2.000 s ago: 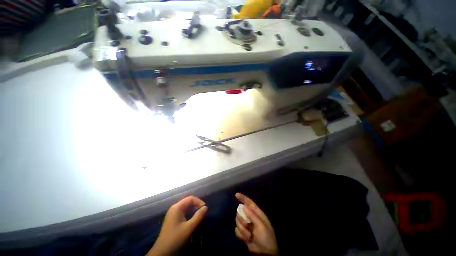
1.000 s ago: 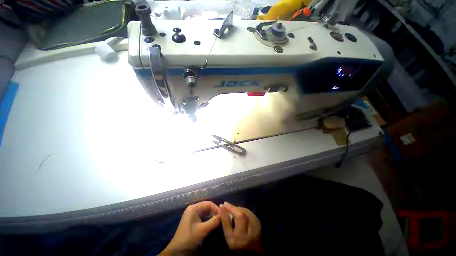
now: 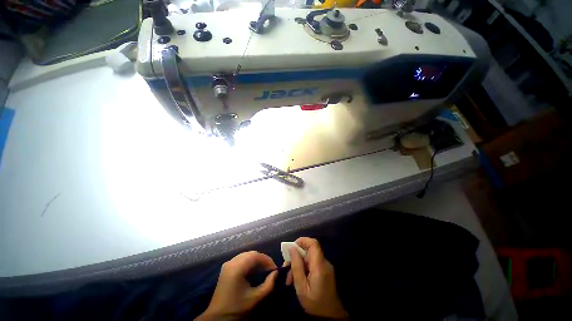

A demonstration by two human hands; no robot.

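Observation:
Dark navy cloth [image 3: 401,263] lies along the front edge of the white machine table and over the surface at the right. My left hand [image 3: 241,285] pinches a bit of the cloth between thumb and forefinger. My right hand [image 3: 313,279] is just right of it and holds a small flat white piece [image 3: 292,251], probably tailor's chalk, between its fingers. The right fingertips are close to the pinched cloth; whether they also grip it I cannot tell.
The white sewing machine [image 3: 282,75] stands behind the hands, its lamp glaring on the table [image 3: 69,219]. Thread snips [image 3: 282,175] lie below the machine arm. A dark box with a cable [image 3: 444,136] is at the table's right end. A red stool [image 3: 539,273] stands at lower right.
Compared with one second ago, my right hand has shifted right and up, and the white piece now shows clearly. The machine sits slightly further left and higher in view.

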